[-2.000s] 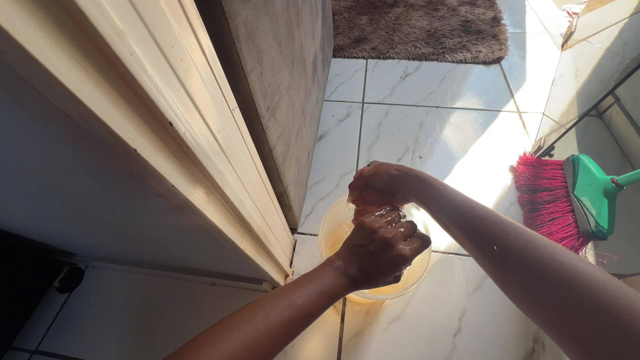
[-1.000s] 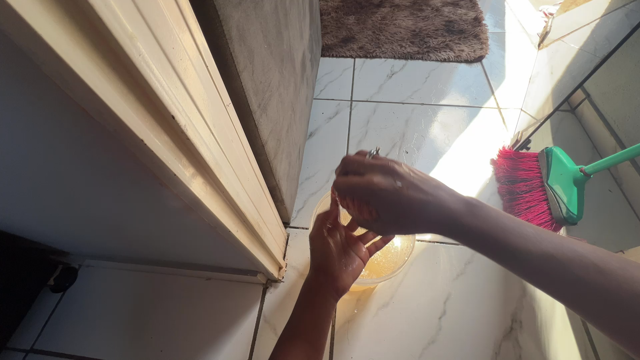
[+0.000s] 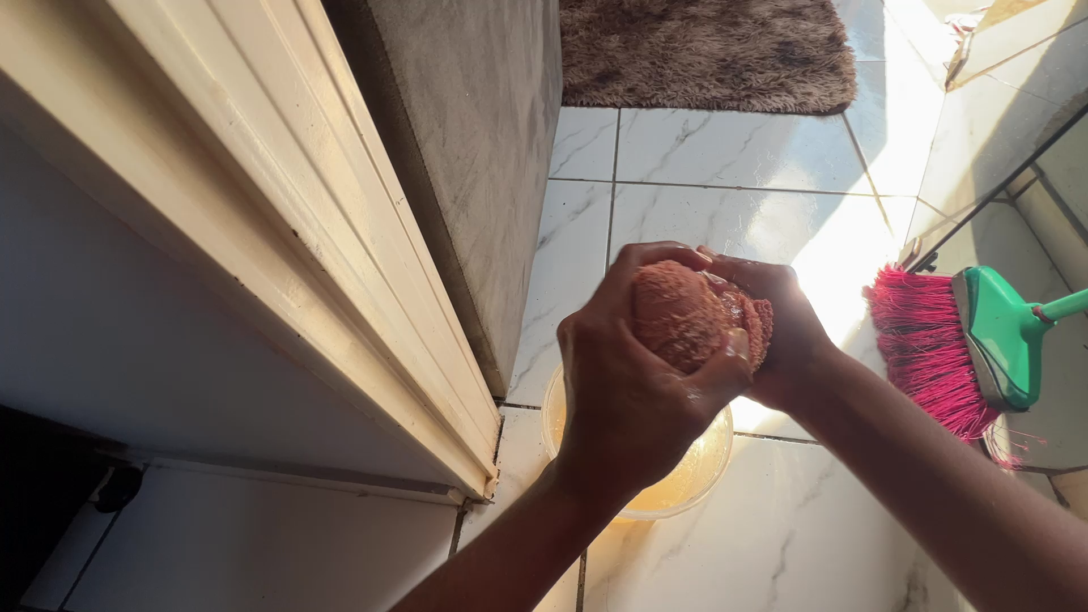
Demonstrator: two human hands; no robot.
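Note:
A wet, reddish-brown terry cloth (image 3: pixel 680 319) is bunched into a ball between my two hands. My left hand (image 3: pixel 633 382) wraps it from the left and below, the thumb pressed on its near side. Around its far and right side closes my right hand (image 3: pixel 778 327). Both hands are over a round clear plastic tub (image 3: pixel 722 446) that stands on the tiled floor and contains cloudy yellowish liquid. The hands and forearms hide much of the tub.
A cream door frame (image 3: pixel 340 221) and a grey upholstered side (image 3: pixel 476 170) rise at the left. A brown shaggy rug (image 3: pixel 710 55) lies on the marbled tiles (image 3: pixel 722 246) beyond. At the right is a green broom with pink bristles (image 3: pixel 926 348). Something dark occupies the lower left corner.
The cloth, mostly hidden by my hands before, now shows plainly as a ball between them. My left hand has closed around it from its more extended pose one second ago.

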